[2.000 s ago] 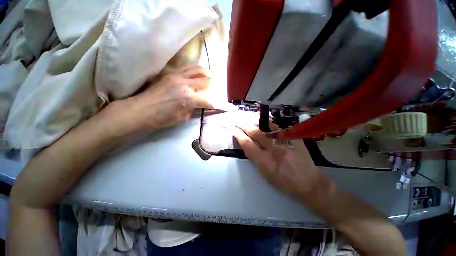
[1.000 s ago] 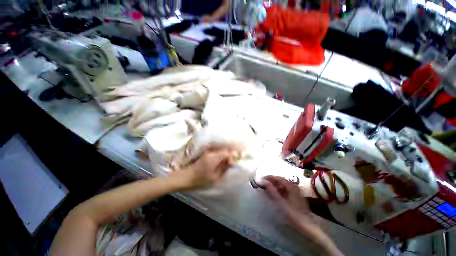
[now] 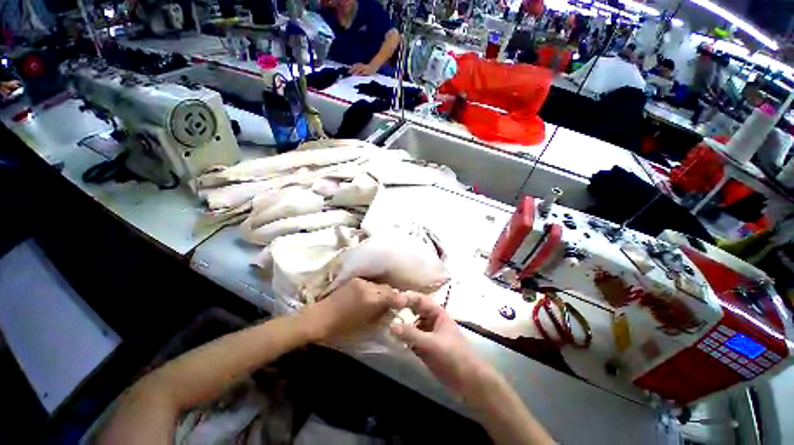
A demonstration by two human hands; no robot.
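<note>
Cream garment pieces (image 3: 387,259) lie in a heap on the pale machine table, left of the sewing machine (image 3: 601,278) with its red end. My left hand (image 3: 353,306) is closed on the cloth at the heap's near edge. My right hand (image 3: 431,335) meets it there, thumb and fingers pinching a small bit of the cream cloth (image 3: 403,317). Both hands are close together near the table's front edge. The fingers hide most of what they pinch. The needle area is small and its details cannot be made out.
Scissors with red-orange handles (image 3: 561,321) lie on the bed beside the machine head. Another machine (image 3: 178,130) stands at the left. Orange-red cloth (image 3: 498,96) lies on a table behind. A person in dark blue (image 3: 361,39) sits across. More cloth is on my lap (image 3: 239,421).
The view has lifted from the needle area to the wider line. My hands have left the needle area, and my right hand has moved left to meet my left hand at the cloth.
</note>
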